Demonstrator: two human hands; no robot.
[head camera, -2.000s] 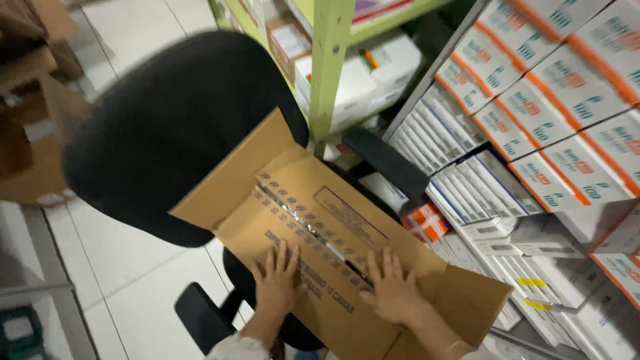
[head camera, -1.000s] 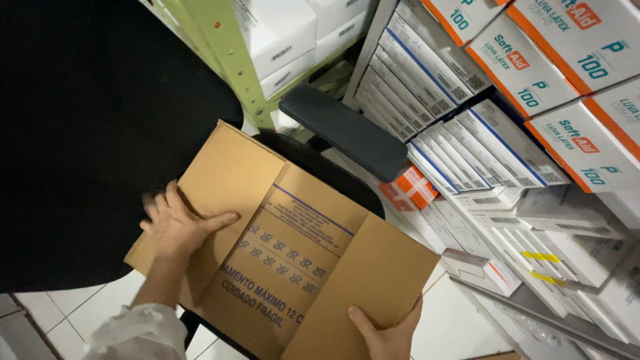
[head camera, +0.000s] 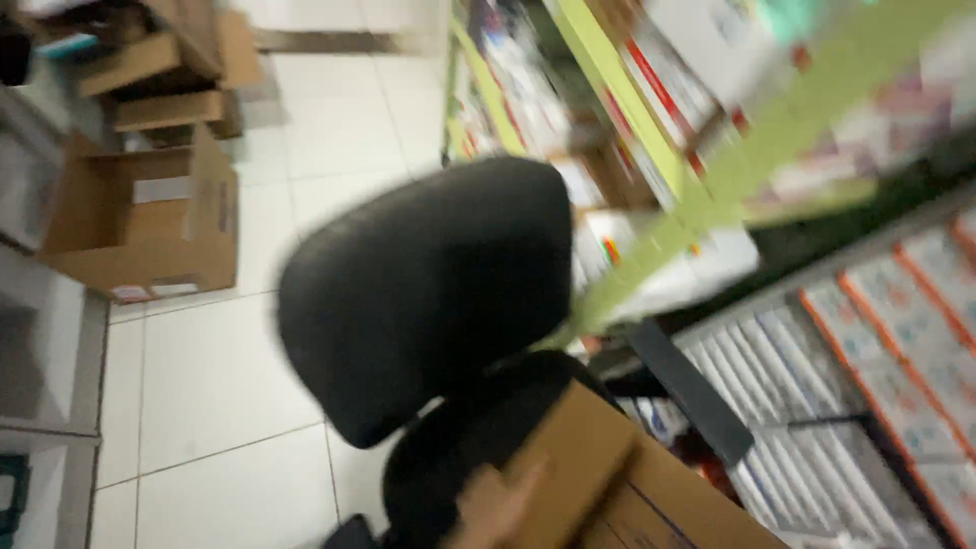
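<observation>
A brown cardboard box (head camera: 656, 496) lies on the seat of a black office chair (head camera: 435, 282), cut off by the bottom edge of the view. One raised flap (head camera: 576, 450) shows at its left side. My left hand (head camera: 499, 503), blurred, is at that flap with its fingers against the cardboard; how firmly it holds is unclear. My right hand is outside the view.
The chair's armrest (head camera: 690, 393) stands beside shelves of white and orange boxes (head camera: 900, 343). A green metal rack (head camera: 686, 213) rises behind the chair. Open cardboard boxes (head camera: 213, 252) stand on the tiled floor at the left, near a grey shelf unit (head camera: 76, 381).
The view has swung to the left and back, taking in the floor and open boxes. My right hand, on the box before, has left the view.
</observation>
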